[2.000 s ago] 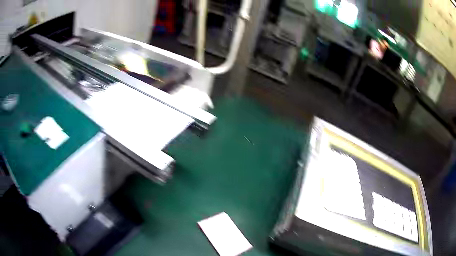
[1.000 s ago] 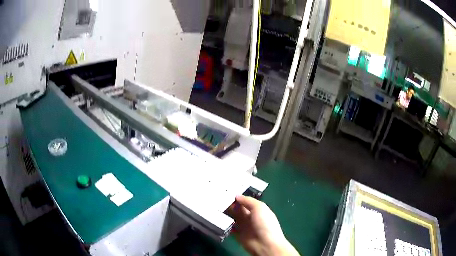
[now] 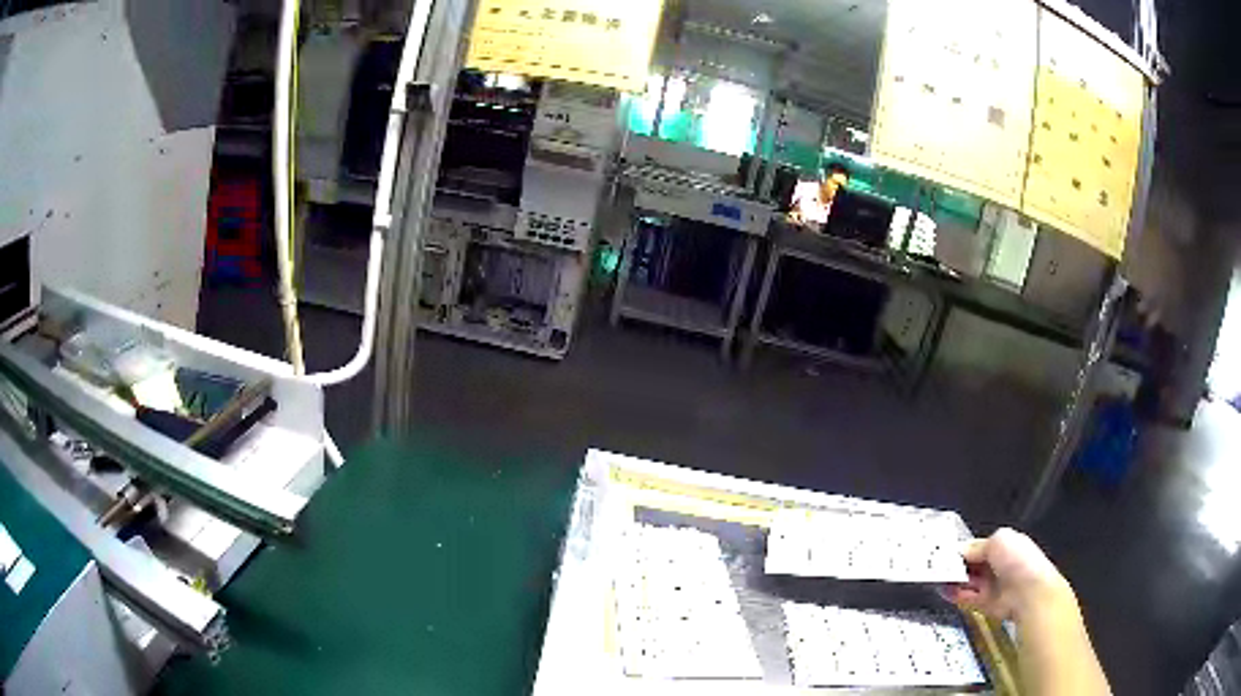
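Observation:
My right hand [image 3: 1014,578] comes in from the lower right. Its fingertips pinch the right end of a white PCB panel [image 3: 864,547] with rows of small dark marks. The panel is over the far part of the framed stencil [image 3: 578,598]; I cannot tell whether it touches the stencil. A second panel [image 3: 681,605] lies on the left of the dark stencil sheet. A third panel [image 3: 882,647] lies nearer than the held one, on the right. My left hand is not in view.
Conveyor rails [image 3: 157,469] end at the left, with a parts tray [image 3: 184,394] behind them. A green mat [image 3: 395,571] lies between rails and stencil. A white pipe [image 3: 381,204] and a metal post [image 3: 415,245] stand behind. A person [image 3: 819,197] is at a far bench.
The view has swung right. My right hand was at the rail ends by a white panel; now it holds a panel over the stencil. No panel shows on the visible rail ends.

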